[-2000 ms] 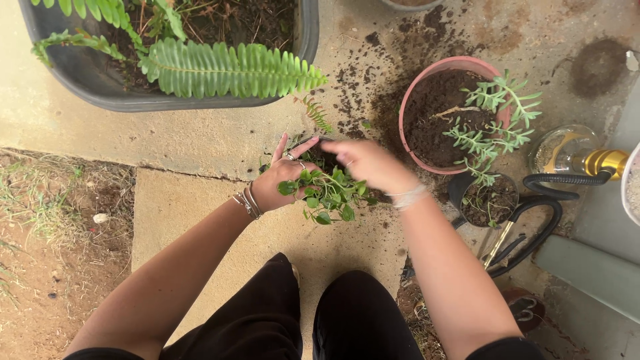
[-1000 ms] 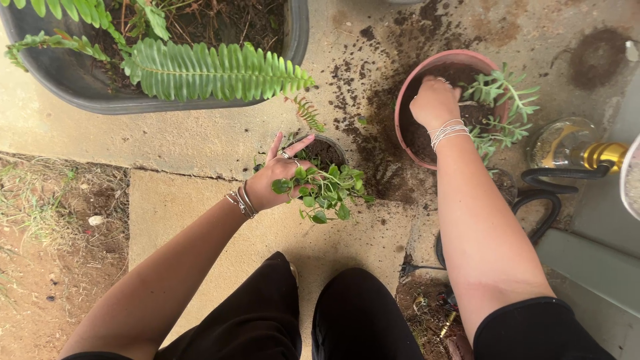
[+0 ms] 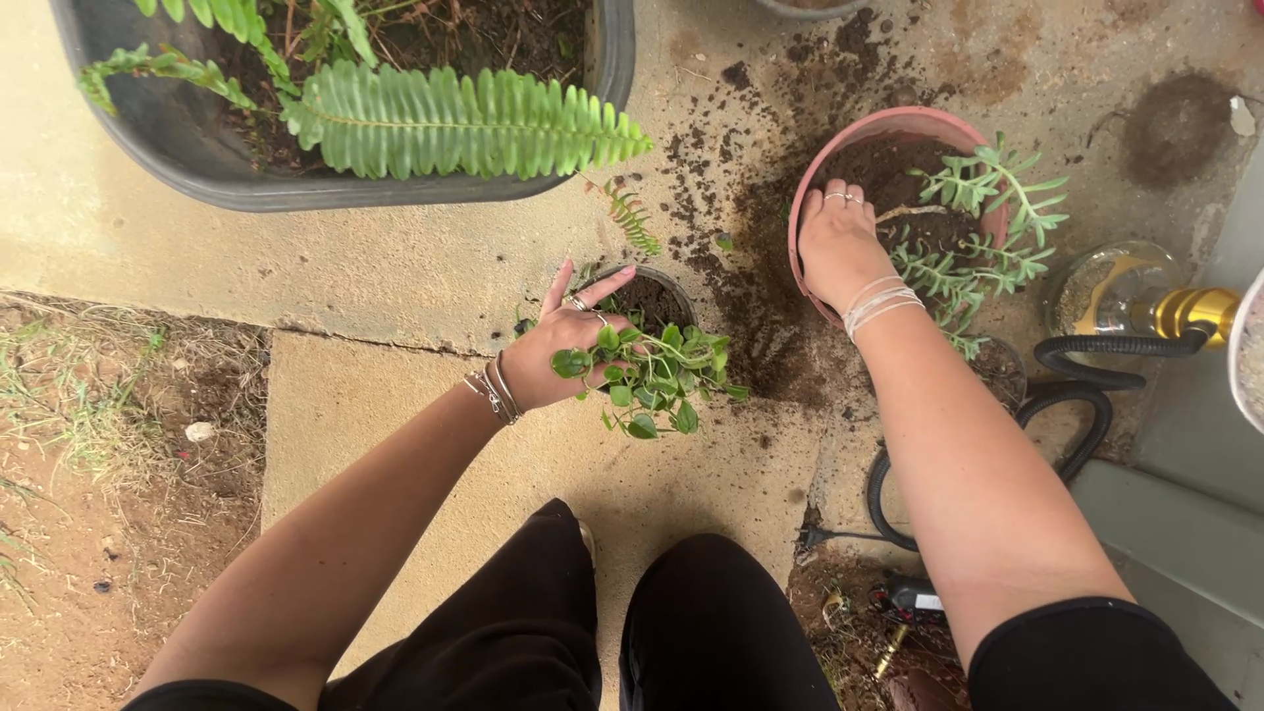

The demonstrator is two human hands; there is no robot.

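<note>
My left hand (image 3: 573, 351) is spread at the rim of a small dark pot (image 3: 676, 286) with soil in it. Two fingers extend over the pot, and the others are against the stems of a leafy green plant (image 3: 671, 380) that leans over the near side; its leaves partly hide them. My right hand (image 3: 844, 242) reaches into the left side of a pink plastic pot (image 3: 913, 120), fingers down on the dark soil (image 3: 879, 168). Whether it holds soil cannot be seen. A grey-green succulent (image 3: 997, 197) hangs over that pot's right side.
A large dark planter (image 3: 395, 193) with a fern (image 3: 444, 123) stands at upper left. Loose soil (image 3: 780, 346) lies on the concrete between the pots. At right are a glass vessel with a gold-coloured neck (image 3: 1116, 291), a black ribbed hose (image 3: 1086, 351) and another small pot (image 3: 1007, 370).
My right hand was at the small pot two seconds ago, then moved right into the pink pot, where it remains. My left hand has stayed by the leafy plant.
</note>
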